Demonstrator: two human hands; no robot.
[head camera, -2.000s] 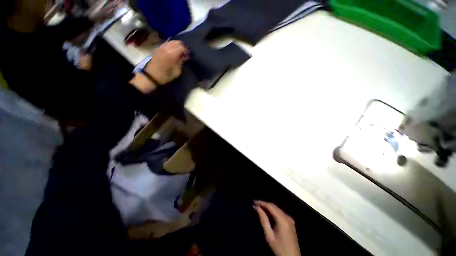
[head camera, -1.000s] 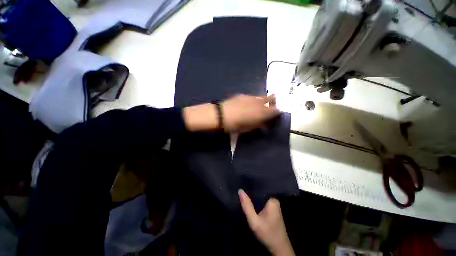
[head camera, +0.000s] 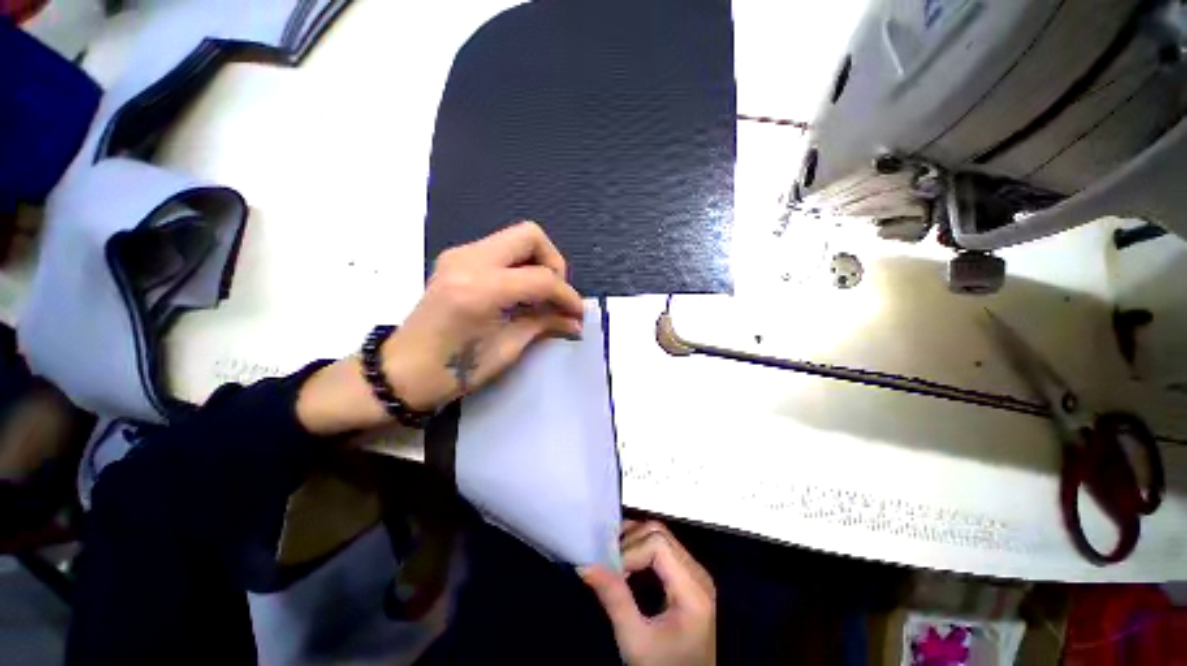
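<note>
A black cut panel lies face up left of the needle area, its curved edge at the left. Its lower part is turned over and shows the pale backing side, which hangs over the table's near edge. My left hand pinches the pale part's top edge, next to the black panel's lower edge. My right hand pinches the pale part's lower right corner at the near edge. A straight dark edge runs between the two hands.
The white sewing machine head is at upper right. Red-handled scissors lie open-bladed or blurred at right; I cannot tell. Stacked pale-backed panels, some curled, are at left. A blue bin is at far left. A drawer tray is below the table.
A part of the panel has been turned from black face to pale backing. My left hand has moved left and down from the needle area; my right hand now pinches the lower corner.
</note>
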